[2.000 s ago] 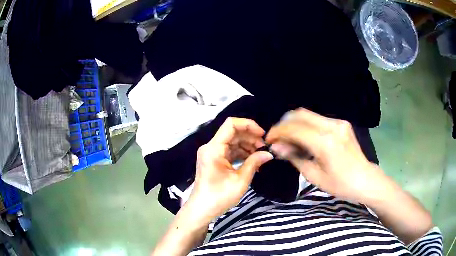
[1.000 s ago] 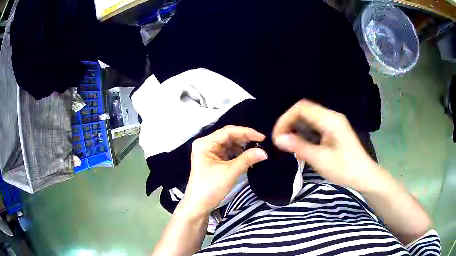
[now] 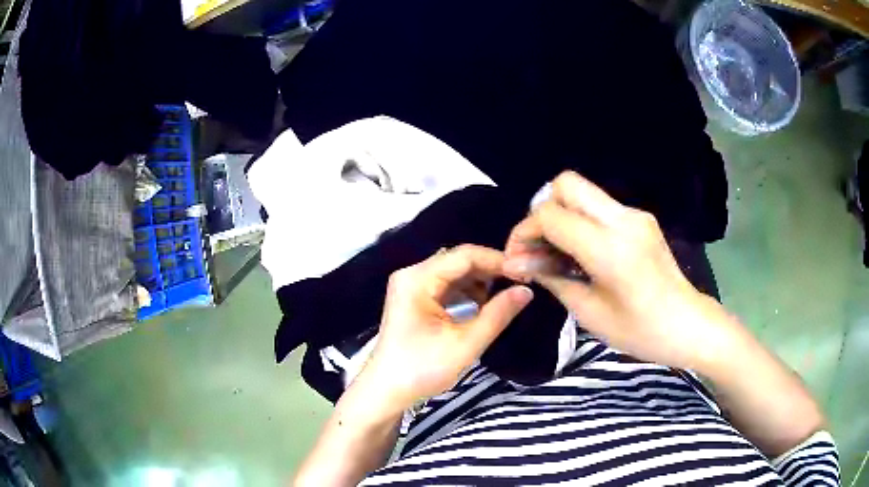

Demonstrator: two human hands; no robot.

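A large black garment (image 3: 476, 95) covers the lap, with its white lining (image 3: 333, 204) showing at the left. My left hand (image 3: 438, 314) pinches the black cloth edge between thumb and index finger; a small silvery-grey piece shows inside its palm. My right hand (image 3: 610, 271) has its fingertips together, meeting my left fingertips at the cloth edge. Something pale shows at its curled fingers. A needle or thread between the fingertips is too small to tell.
A clear round bin (image 3: 743, 67) stands on the green floor (image 3: 229, 380) at the upper right. At the left are a blue crate (image 3: 171, 219), a grey cloth-lined bin (image 3: 86, 252) and more dark cloth (image 3: 86, 86). Table edges show at the top.
My right hand was apart from my left a second ago and has come back to meet the left fingertips. My left hand has shifted slightly right, still at the cloth edge.
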